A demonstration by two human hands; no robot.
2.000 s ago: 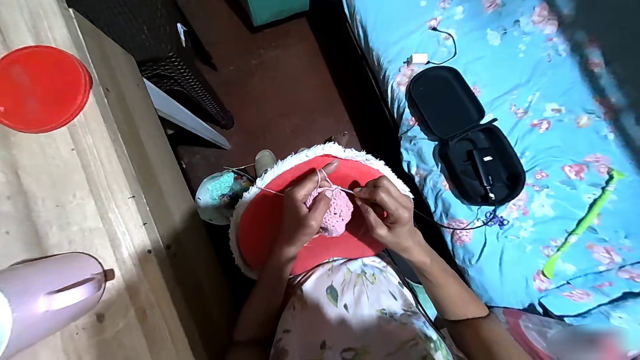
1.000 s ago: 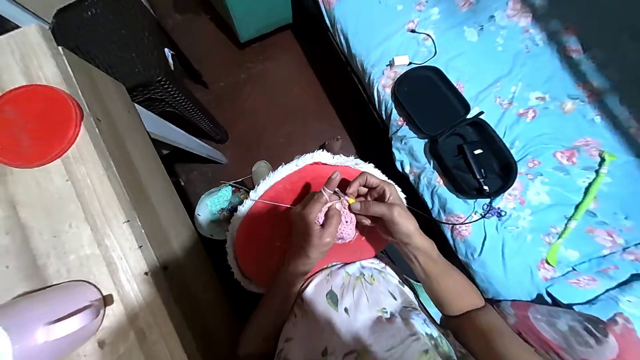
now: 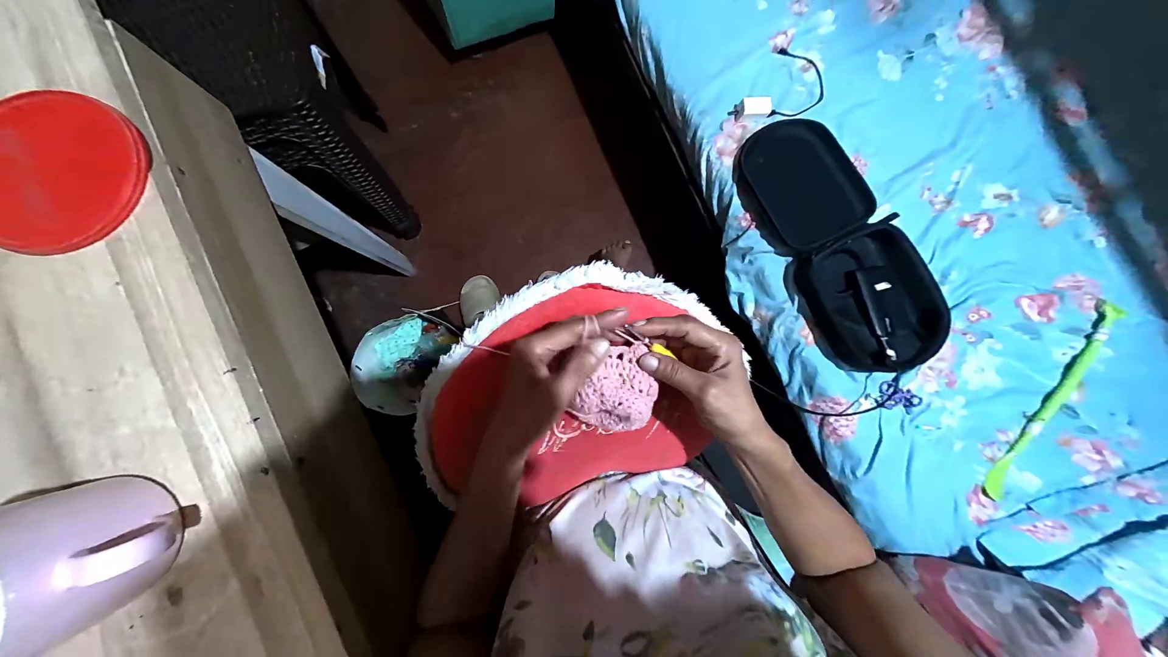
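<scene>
A piece of pink crochet work [image 3: 616, 392] hangs between my two hands, above a red cushion with white fluffy trim [image 3: 584, 465] on my lap. My left hand [image 3: 557, 365] pinches its upper left edge, with yarn looped over the raised index finger. Between the thumb and fingers of my right hand [image 3: 703, 370] is a crochet hook with a yellow grip [image 3: 662, 350], its shaft at the top edge of the pink work. A strand of yarn runs left from my left hand toward a clear container with mint-green yarn [image 3: 397, 342].
At the left, a wooden table [image 3: 210, 411] carries a red round lid [image 3: 68, 172] and a pinkish pitcher [image 3: 91, 557]. On the bed at right [image 3: 985, 365] lie an open black case [image 3: 867, 297], a white charger plug [image 3: 754, 107] and a green strip-like object [image 3: 1049, 411]. A dark woven chair [image 3: 319, 146] stands upper left.
The hands have shifted around the pink work, and more of it shows between them now than one second ago. The yellow grip stays at my right fingers.
</scene>
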